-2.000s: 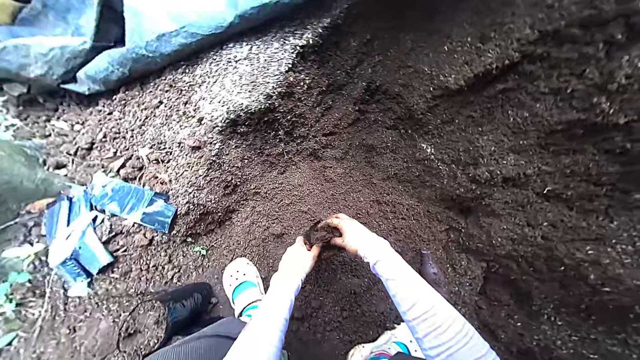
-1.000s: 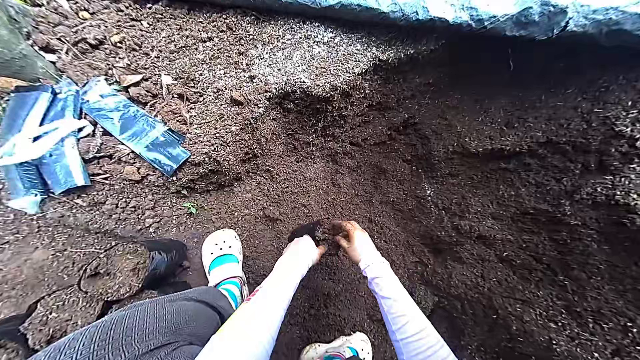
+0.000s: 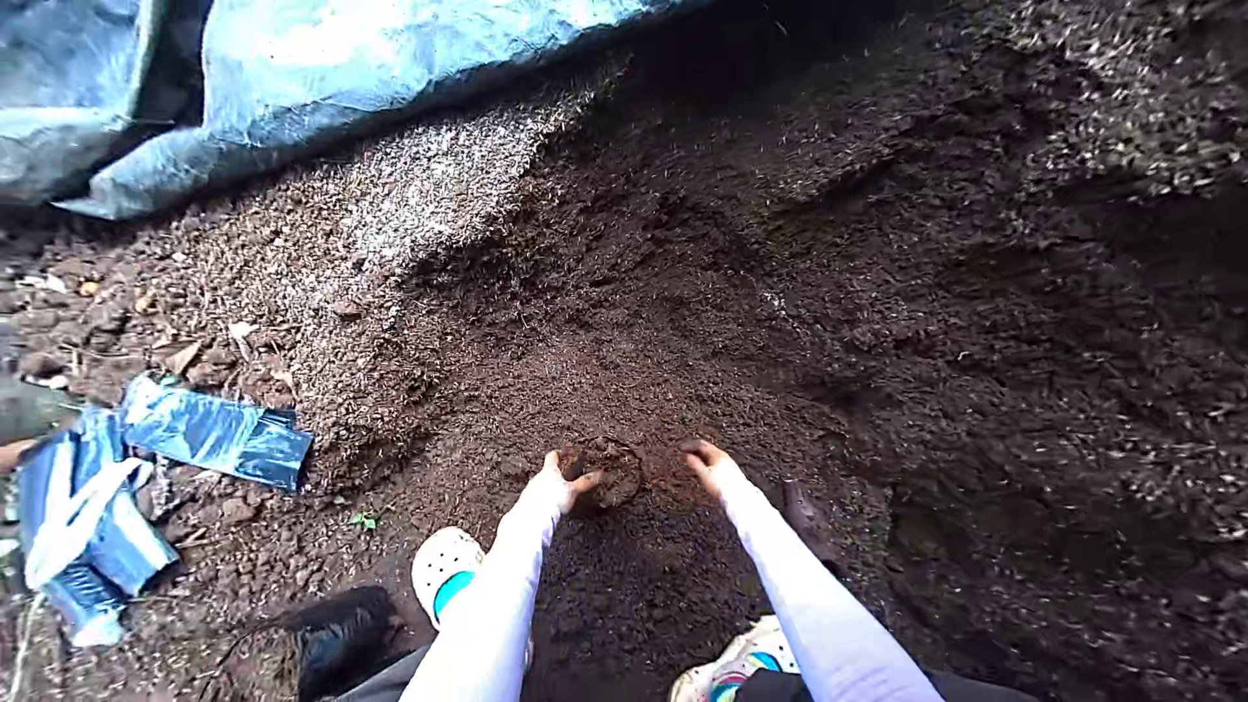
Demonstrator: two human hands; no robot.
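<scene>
My left hand [image 3: 567,480] grips the left side of a dark plastic bag filled with soil [image 3: 612,472], whose round soil-covered top faces up. To the right of it, my right hand [image 3: 706,466] is apart from the bag, low over the loose brown soil [image 3: 624,375], with fingers slightly spread and smeared with dirt. Whether a few grains cling to the fingers cannot be told.
Flat plastic bags [image 3: 214,434] lie at the left beside a small green seedling [image 3: 364,521]. A soil-filled black bag [image 3: 341,634] is near my left clog [image 3: 447,570]. A plastic tarp [image 3: 390,58] borders the soil heap at the top. My right clog [image 3: 731,663] is below.
My right hand has come away from the bag to the right; one second ago both hands were at it. The view has shifted, showing more of the tarp.
</scene>
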